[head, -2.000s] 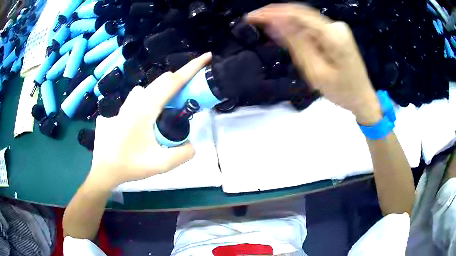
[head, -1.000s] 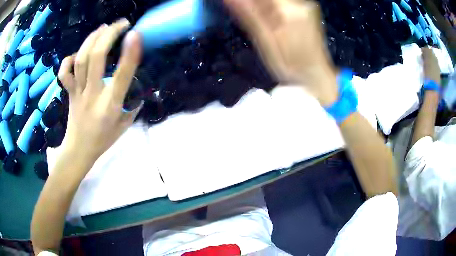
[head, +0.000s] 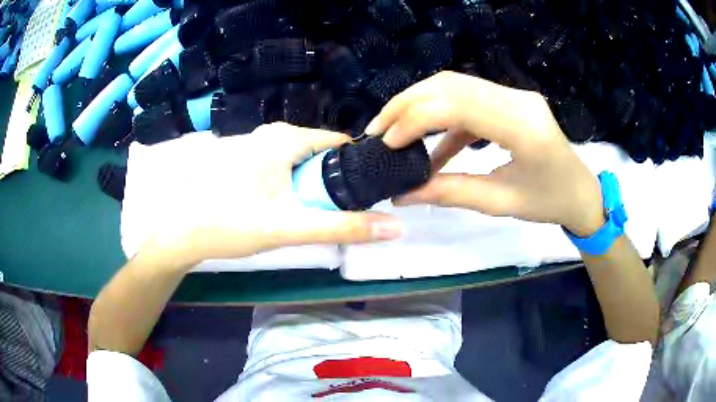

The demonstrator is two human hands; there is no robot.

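Observation:
My left hand (head: 235, 196) is wrapped around a light-blue housing (head: 312, 182), held above the white pads. A black meshed end cap (head: 381, 169) sits at the right end of the housing. My right hand (head: 502, 161) grips this cap between thumb and fingers. The cap and housing touch; whether the cap is fully seated cannot be told. The left end of the housing is hidden in my left palm.
White pads (head: 471, 243) line the table edge. A large heap of black caps (head: 510, 59) lies behind them. Capped blue housings (head: 102, 108) and a yellowish paper strip (head: 23, 102) lie on the green table (head: 59, 228) at left. Another person's sleeve (head: 691, 334) shows at right.
The blurred blue housing and both hands have come down from over the heap to the pads. My right hand now grips the black cap at the housing's end. The view has shifted.

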